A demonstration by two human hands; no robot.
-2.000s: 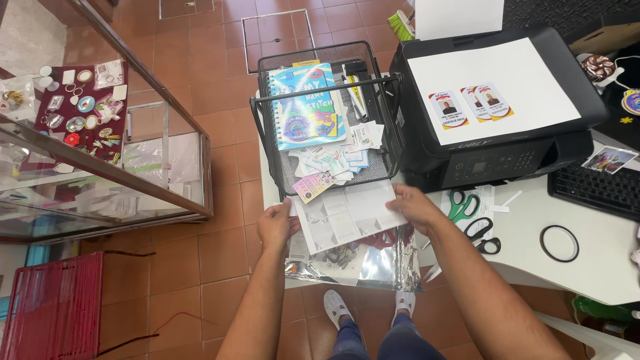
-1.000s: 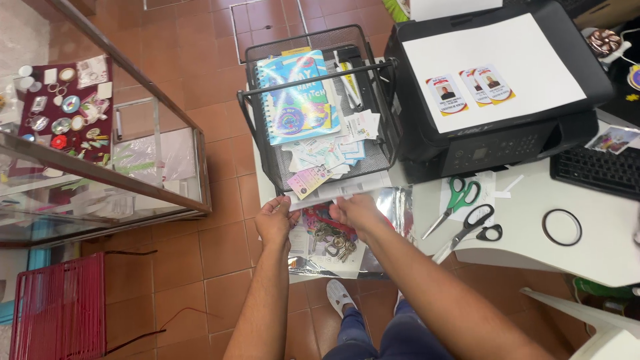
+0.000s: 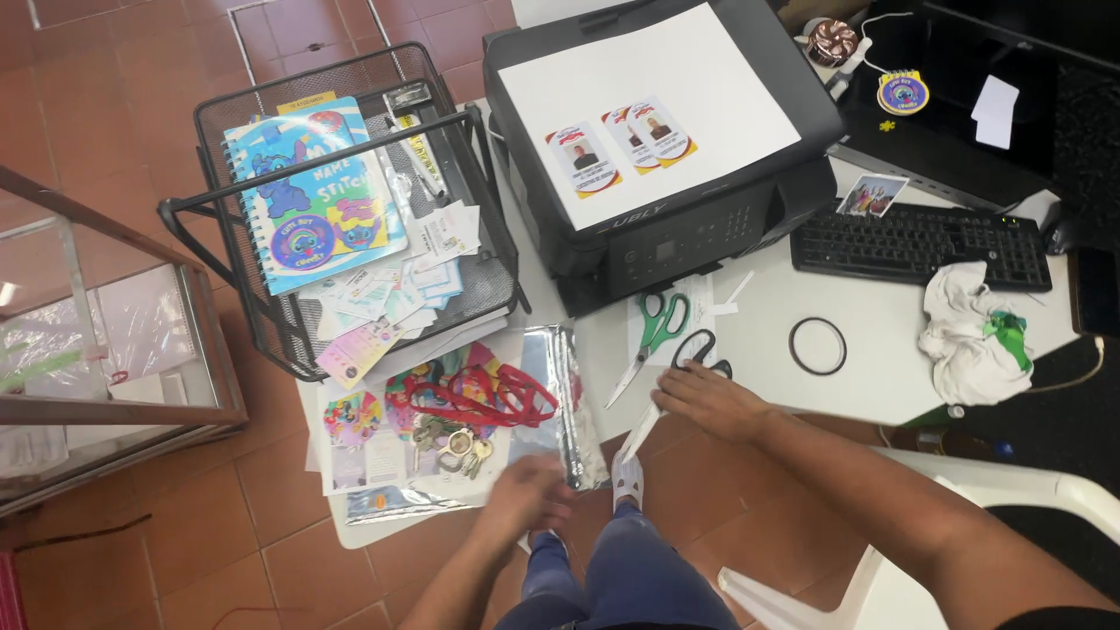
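Note:
My right hand (image 3: 710, 401) lies on the handles of the black-handled scissors (image 3: 646, 429), whose blades point down and left past the table edge; whether the fingers grip them is unclear. Left of them are the green-handled scissors (image 3: 649, 337). My left hand (image 3: 532, 494), slightly blurred and with curled fingers, hovers by the table's front edge and holds nothing visible. Beyond it lie a red lanyard (image 3: 490, 395), a bunch of keys (image 3: 459, 444) and a silvery plastic sheet (image 3: 560, 376). Papers stick out beneath the black mesh tray (image 3: 499, 289), which holds a spiral notebook (image 3: 311, 197) and small cards.
A black printer (image 3: 674, 249) carries a white sheet (image 3: 647, 79) with several badges. To the right are a black tape ring (image 3: 817, 346), a keyboard (image 3: 919, 245) and a crumpled white cloth (image 3: 971, 337). A white plastic chair (image 3: 862, 582) stands lower right, a glass display case (image 3: 219, 350) left.
Both hands have left the white sheet they held at the tray, which now sits under it. My right hand has moved right onto the black-handled scissors. The view has shifted right.

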